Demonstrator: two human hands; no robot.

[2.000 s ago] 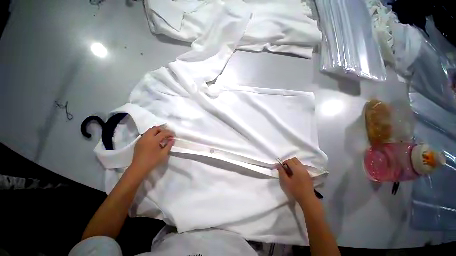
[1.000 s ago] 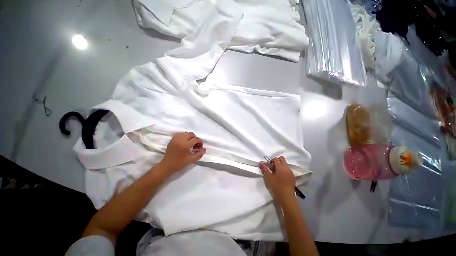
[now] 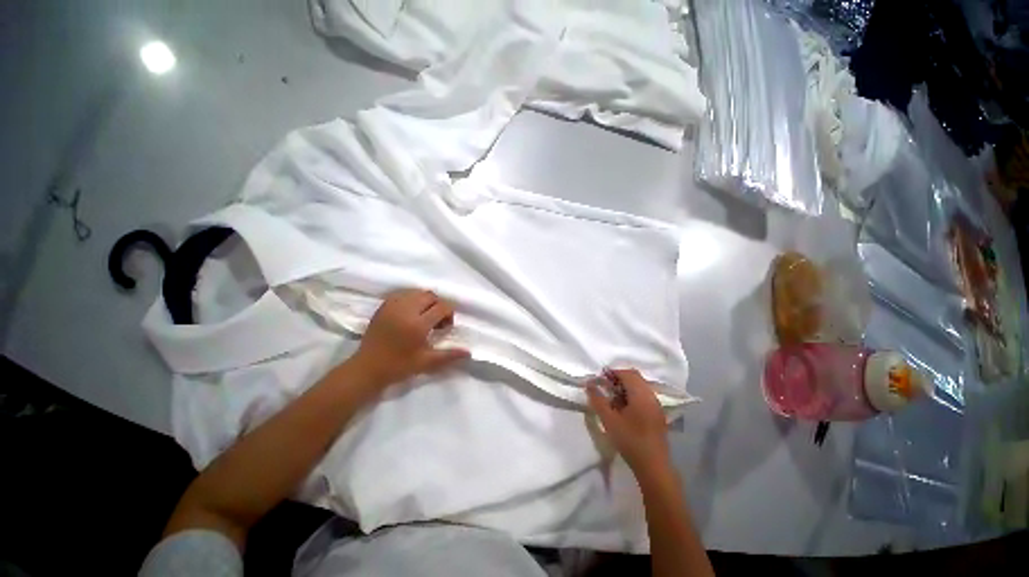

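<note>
A white collared shirt lies spread in front of me, its collar at the left. A black hanger shows its hook out of the neck. My left hand pinches the button placket near its middle. My right hand holds the placket near the hem. A small dark tool shows in the right fist, mostly hidden by the fingers. Buttons cannot be made out.
Another white shirt lies farther up the glossy white table. Clear garment bags are stacked to its right. A pink bottle lies at the right, below an orange-brown lump. A dark thread tangle is at far left.
My left hand has moved from near the collar along the placket towards the hem. My right hand stays near the hem, its tool now less visible. The view has shifted slightly.
</note>
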